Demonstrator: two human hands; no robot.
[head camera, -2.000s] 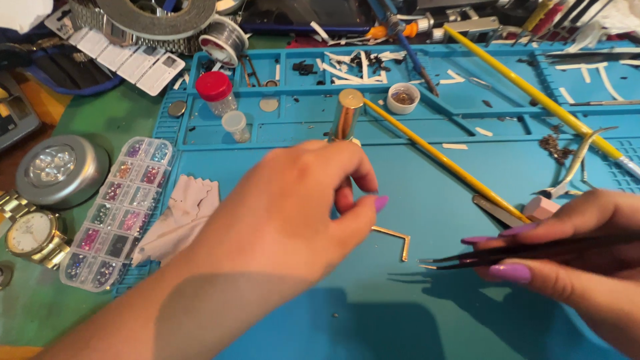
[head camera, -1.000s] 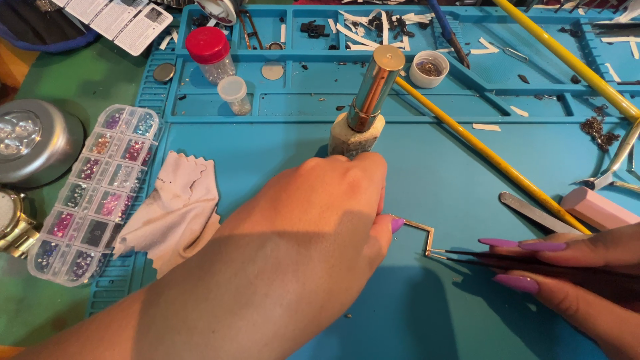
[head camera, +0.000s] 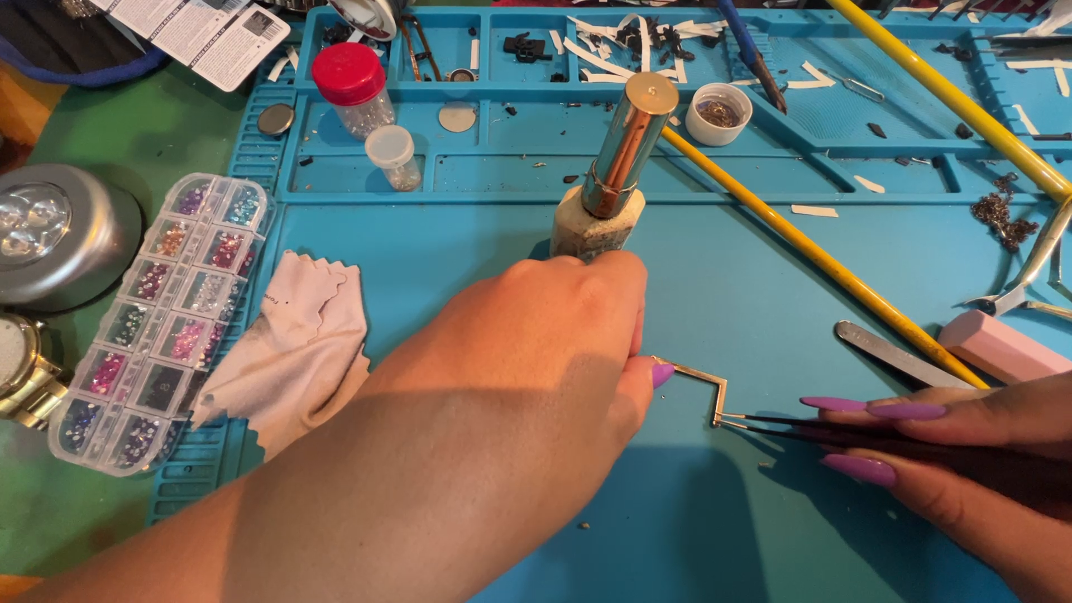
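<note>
My left hand (head camera: 536, 335) reaches across the blue mat and pinches one end of a thin, angular gold-coloured metal piece (head camera: 702, 374) between thumb and fingers. Its fingertips are partly hidden behind the hand. From the right, my right hand (head camera: 946, 435) holds dark fine-tipped tweezers (head camera: 804, 429), whose points are at the lower bent end of the metal piece. Just behind my left hand stands a small glass bottle (head camera: 595, 222) with a shiny metallic cap (head camera: 634, 126). A metal tool with a rounded end (head camera: 896, 356) and a pink block (head camera: 1005, 343) lie beyond my right fingers.
A clear bead organizer (head camera: 159, 327), a beige cloth (head camera: 301, 343), a round silver lamp (head camera: 63, 239) and a gold watch (head camera: 29, 368) sit at left. Behind are a red-lidded jar (head camera: 352, 84) and a white cap of small rings (head camera: 718, 115). A yellow rod (head camera: 812, 251) slants across the mat.
The tweezers in my right hand have moved from beside the metal piece to its bent end. My left hand still holds the other end. The view has come closer.
</note>
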